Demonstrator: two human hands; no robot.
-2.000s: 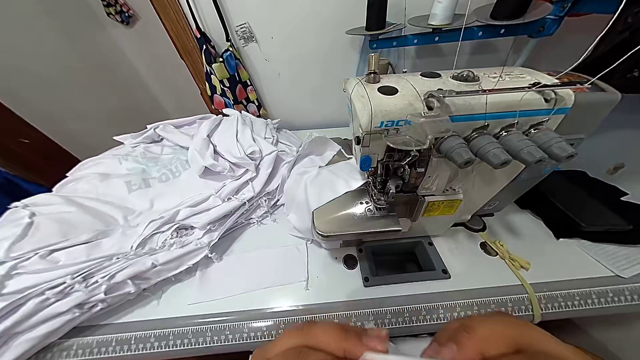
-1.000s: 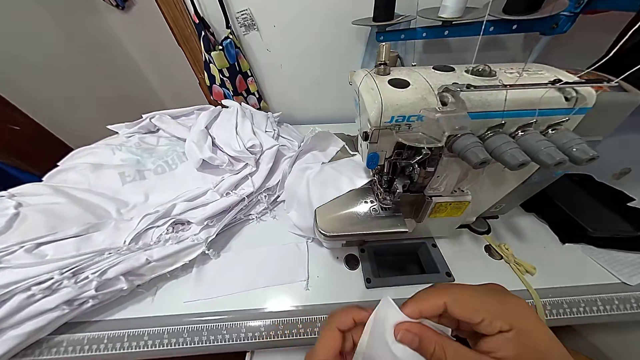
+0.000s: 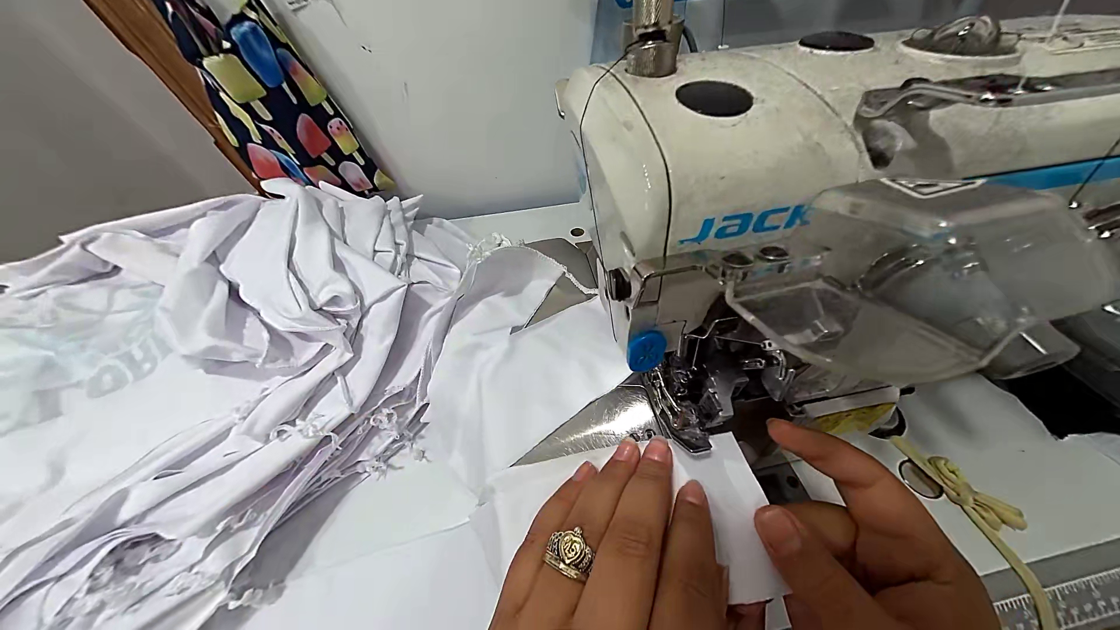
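My left hand (image 3: 621, 534), with rings on one finger, lies flat with fingers extended on white fabric (image 3: 731, 499) just in front of the presser foot (image 3: 691, 437) of a Jack overlock sewing machine (image 3: 735, 175). The far edge of that fabric reaches the foot. My right hand (image 3: 857, 534) holds the fabric's right edge, thumb on top and index finger raised toward the machine; its lower fingers are partly hidden. More white fabric (image 3: 534, 367) extends left from behind the foot, over part of the metal cloth plate (image 3: 599, 424).
A large heap of white garments (image 3: 306, 289), some printed, covers the left of the table. Behind it hangs a popsicle-patterned cloth item (image 3: 297, 96). A yellowish tied cord (image 3: 962, 494) lies at right near the ruler edge (image 3: 1067, 595). Dark fabric (image 3: 1063, 394) rests farther right.
Both hands have moved from the table's front edge up to the presser foot with the white fabric. My left hand has flattened out on it. The view has come much closer to the machine.
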